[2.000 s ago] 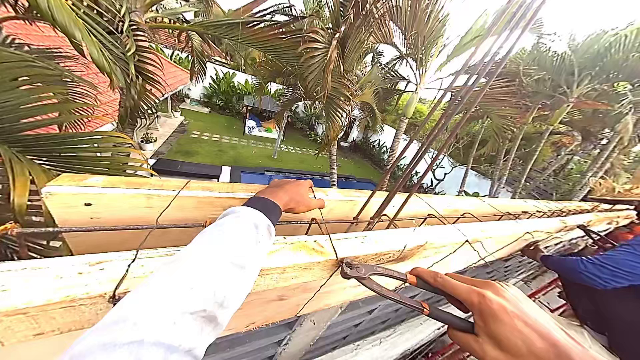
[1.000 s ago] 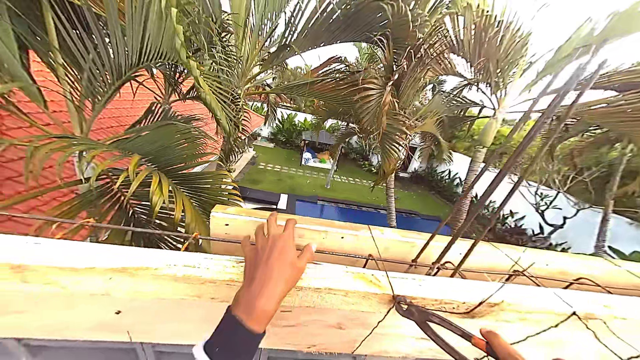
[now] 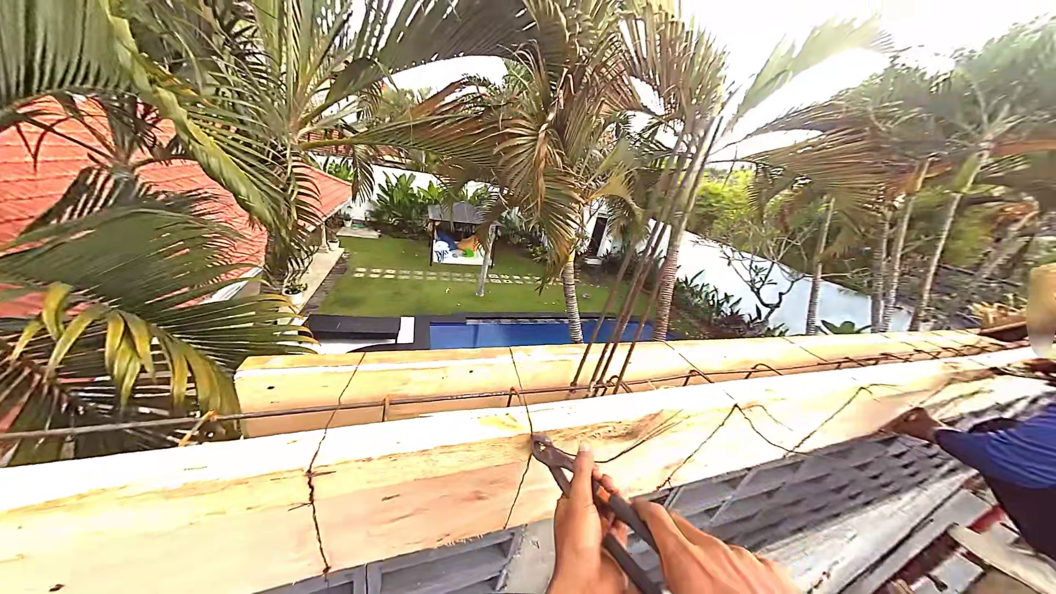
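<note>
End-cutting pincers [image 3: 559,464] with dark handles, orange in part, have their jaws on a tie wire [image 3: 521,470] at the face of the near timber board [image 3: 412,487]. My right hand [image 3: 701,549] is closed around the handles. Close beside it, my left hand [image 3: 582,528] is at the pincers too, its thumb up along the handle near the pivot; its other fingers are largely hidden. Beyond the near board runs a steel reinforcing bar [image 3: 462,400], with a second timber board [image 3: 412,375] behind it. Other tie wires cross both boards.
Several upright steel bars [image 3: 615,355] rise between the boards. At the right edge a co-worker in a blue sleeve [image 3: 998,445] has a hand near the board. Grey roofing [image 3: 792,495] lies below. Palm fronds [image 3: 148,305] hang at left; a pool [image 3: 528,332] lies far below.
My left hand has come from the far side of the near board to the pincers, beside my right hand. The pincers' jaws remain at the board's wire. The view has shifted.
</note>
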